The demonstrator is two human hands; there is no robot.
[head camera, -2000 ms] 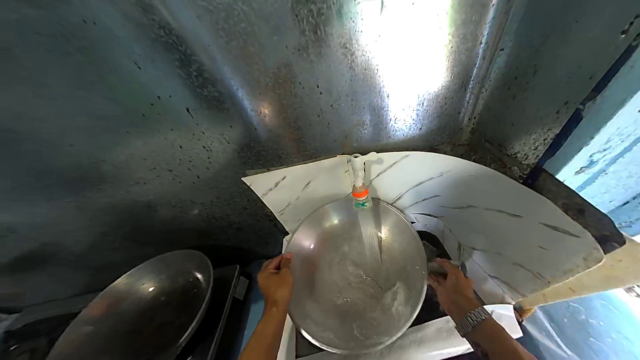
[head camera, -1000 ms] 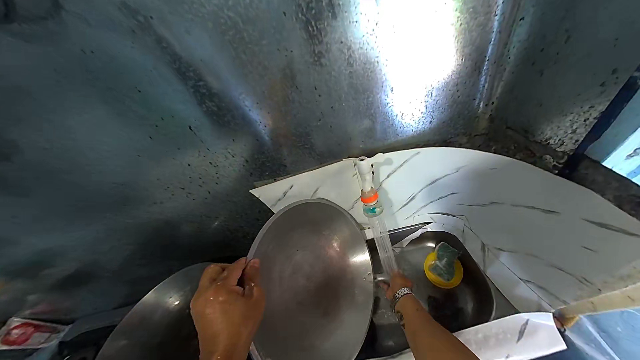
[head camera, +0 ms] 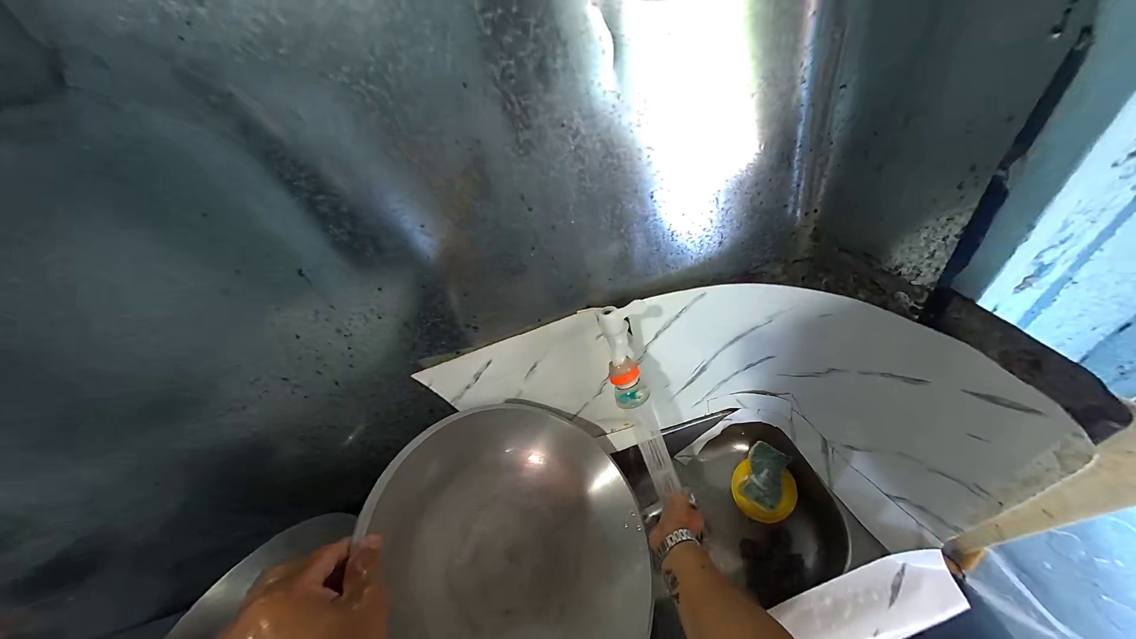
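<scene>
A large round metal wok [head camera: 515, 532] is tilted up between my hands, its inside facing me. My left hand [head camera: 324, 586] grips its rim at the left. At the right edge, my right hand [head camera: 679, 524], with a metal watch on the wrist, is at the wok's handle, under water running from the white faucet [head camera: 617, 333] with an orange-banded clear nozzle. How its fingers sit on the handle is partly hidden. The metal sink basin [head camera: 825, 532] lies to the right, holding a yellow round container [head camera: 750, 510] with a green scouring pad [head camera: 768, 470] on it.
Another metal pan [head camera: 257, 559] is at the lower left, partly behind my left hand. A white marble-patterned panel [head camera: 852, 382] curves behind the sink. A metal sheet wall [head camera: 355, 222] rises behind. Dark matter [head camera: 772, 559] lies in the basin.
The wok has moved left from under the water stream and tilted up. The basin with the yellow container, mostly hidden two seconds ago, now shows. Both hands have stayed with the wok.
</scene>
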